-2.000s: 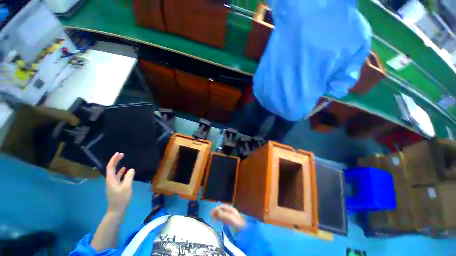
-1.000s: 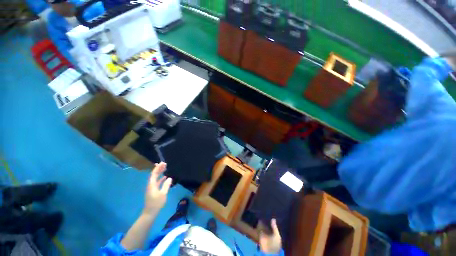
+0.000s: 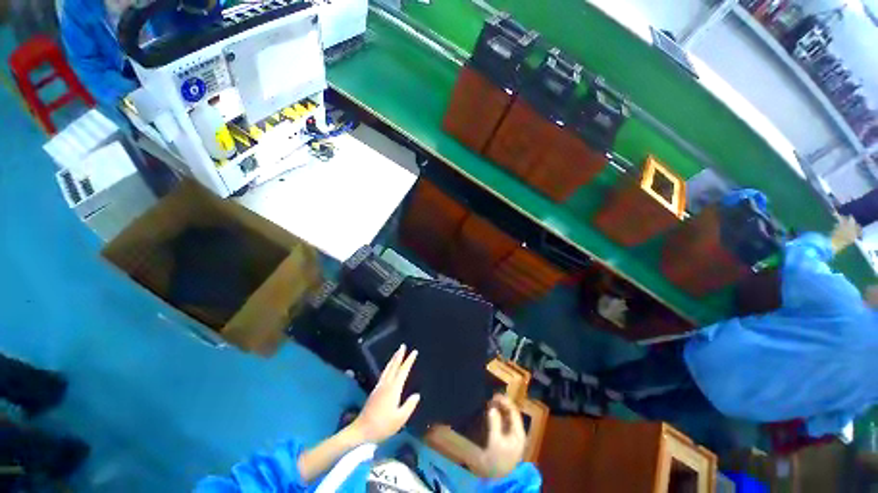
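A black panel lies in front of me, over dark pieces and partly over the wood-grain cabinets. My left hand is at its left edge with the fingers spread; whether it touches the panel is unclear. My right hand is at the panel's lower right corner with its fingers curled on the edge. The panel hides part of the cabinets' openings. Black bracket-like parts stand just left of the panel.
An open carton with dark contents stands at left, beside a white table and white machine. A green bench with brown cabinets runs behind. A person in blue leans at right. A larger wood-grain cabinet is at lower right.
The view has turned left. My right hand has moved from beside the labelled black panel over the cabinets to the panel near my left hand. The white label no longer shows.
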